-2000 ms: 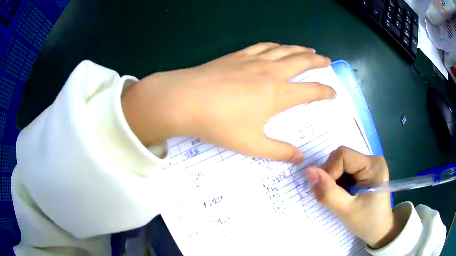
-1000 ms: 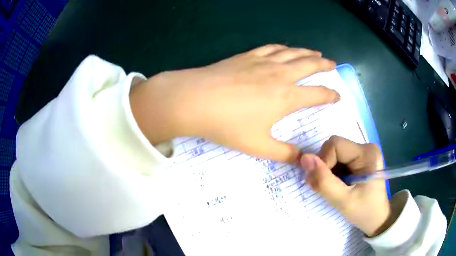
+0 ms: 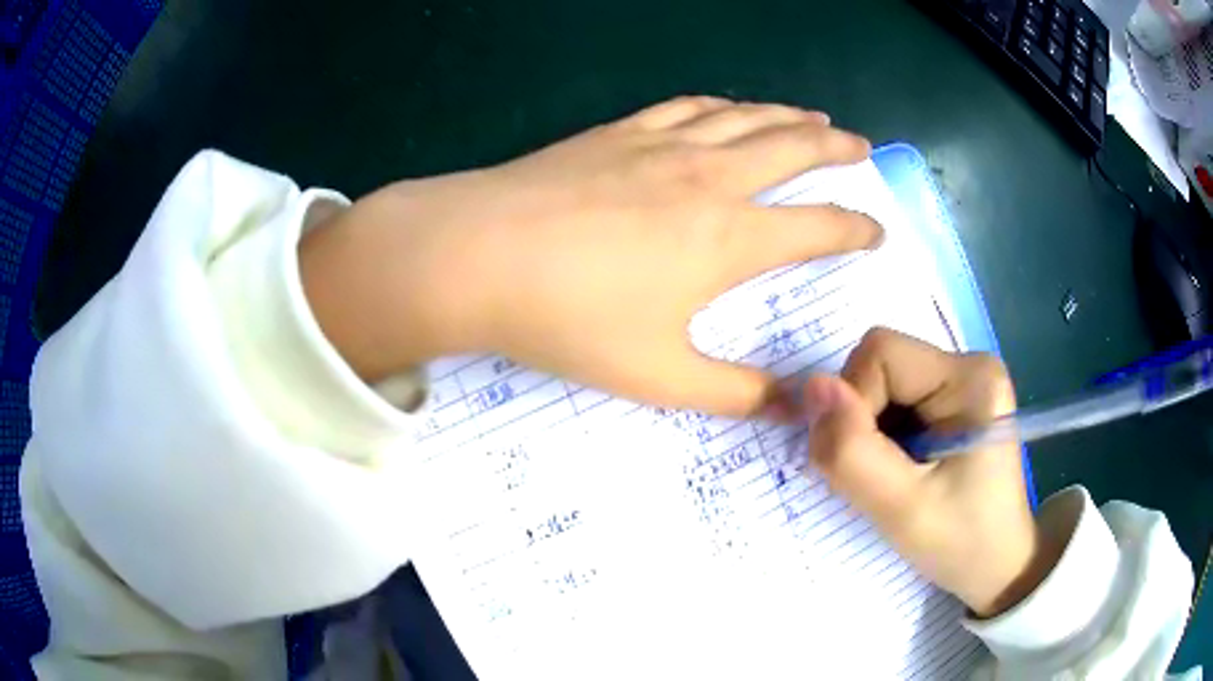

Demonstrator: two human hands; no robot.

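Observation:
A ruled record form [image 3: 639, 572] with printed columns and blue handwriting lies tilted in front of me. A blue edge [image 3: 947, 226] of a clipboard or folder shows under its right side. My left hand [image 3: 599, 246] lies flat across the upper part of the form, fingers spread, holding nothing. My right hand [image 3: 931, 466] grips a clear-blue ballpoint pen [image 3: 1084, 412] over the form's right half, beside my left thumb. The pen tip is hidden by my right fingers.
A black keyboard [image 3: 1044, 60] is at the upper right, with white papers [image 3: 1141, 120] beside it. A black mouse [image 3: 1171, 286] is at the right edge. A tiny shiny piece [image 3: 1068, 306] lies on the dark green desk [image 3: 439, 80]. Blue mesh crate [image 3: 80, 200] is at far left.
My right hand and the pen have moved upward along the form's right half. More handwriting shows between my hands. My left hand stays spread on the form, with only a slight shift.

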